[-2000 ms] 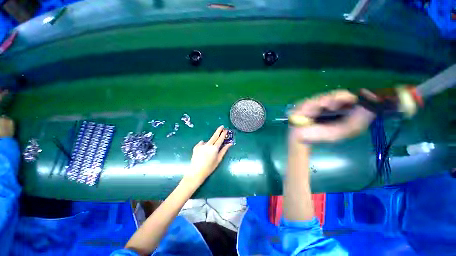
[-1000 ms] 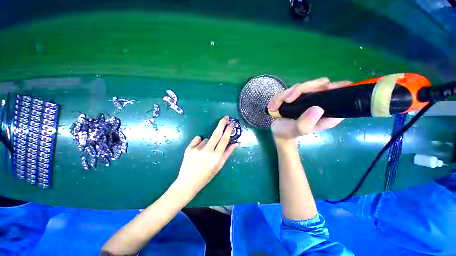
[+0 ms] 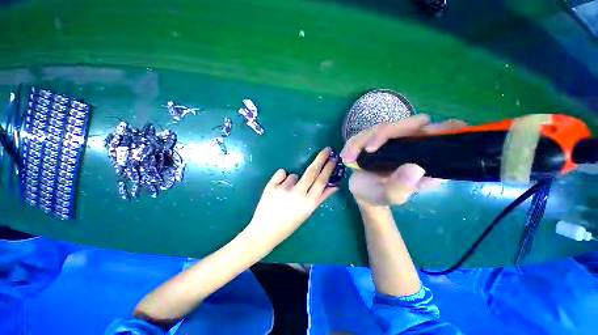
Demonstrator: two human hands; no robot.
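Observation:
My right hand is closed around the black and orange electric screwdriver, which lies level with its tip pointing left. The tip is at the right edge of a small round dark housing; the bit itself is too small to make out. My left hand holds the housing against the bench under its fingertips, which cover part of it. The round screw dish, full of grey speckled screws, is just behind my right hand, which hides its front edge.
A heap of silvery parts lies to the left, with several loose pieces nearer. A panel of small boards is far left. Dark strips, a white bottle and the black cord are at right. A dark unit is at the top edge.
The screwdriver came in from the right to the dish, then its tip moved down-left to the housing. My left hand stays on the housing. The camera view has shifted.

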